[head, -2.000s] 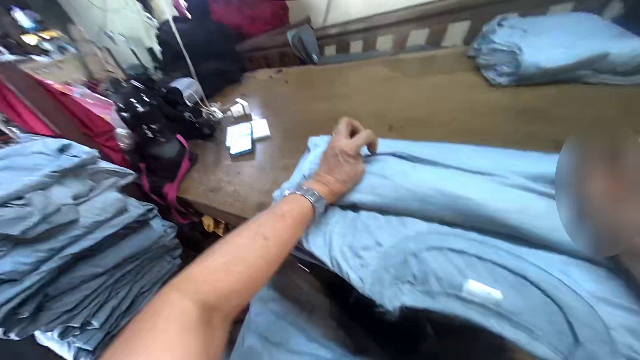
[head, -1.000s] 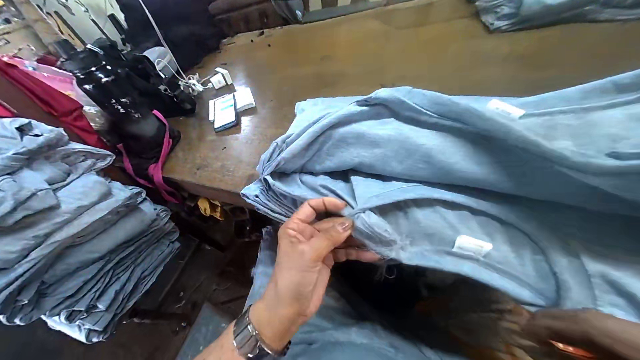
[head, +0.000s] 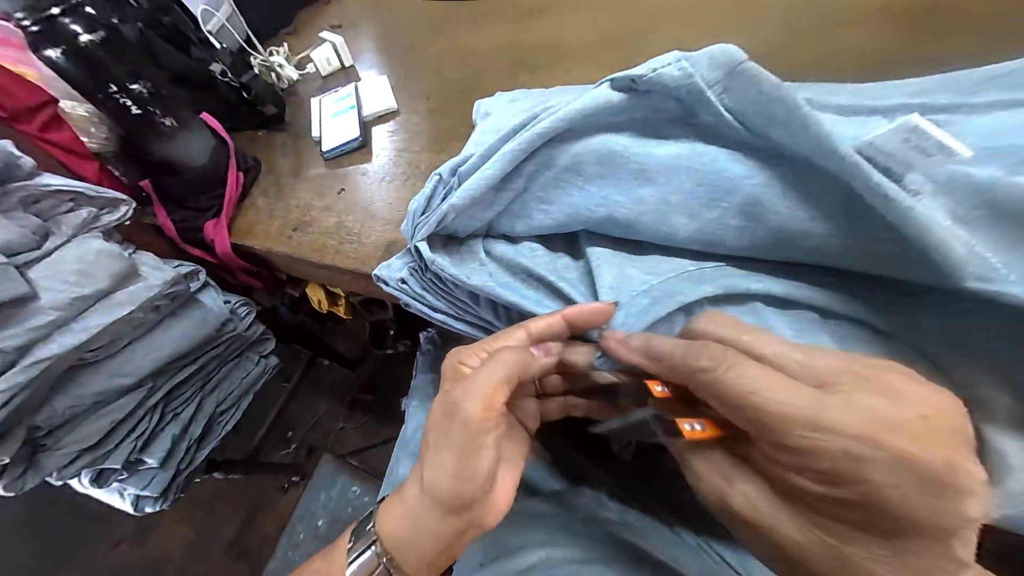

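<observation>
Light blue garments (head: 688, 184) lie in a layered pile over the table's front edge. My left hand (head: 496, 408), with a metal watch at the wrist, has its index fingertip against the cloth edge; its thumb is apart from that fingertip, and whether cloth is pinched between other fingers is hidden. Close on its right, my blurred right hand (head: 816, 424) holds a small tool with orange markings (head: 696, 429) and a dark, blurred blade, possibly thread snips. Its thumb tip meets the garment edge beside my left fingers. A white label (head: 912, 148) shows on the upper garment.
Another stack of grey-blue garments (head: 144, 352) stands at left, below table height. On the wooden table (head: 432, 48) are a phone (head: 342, 120), a white charger with cable (head: 326, 58) and a black bag (head: 136, 72) with pink straps (head: 228, 192). Light blue cloth hangs below my hands.
My left hand went from lying on top of the pile to the front garment edge. My right hand has come in from the right beside it. The upper garment's cloth is now more bunched up.
</observation>
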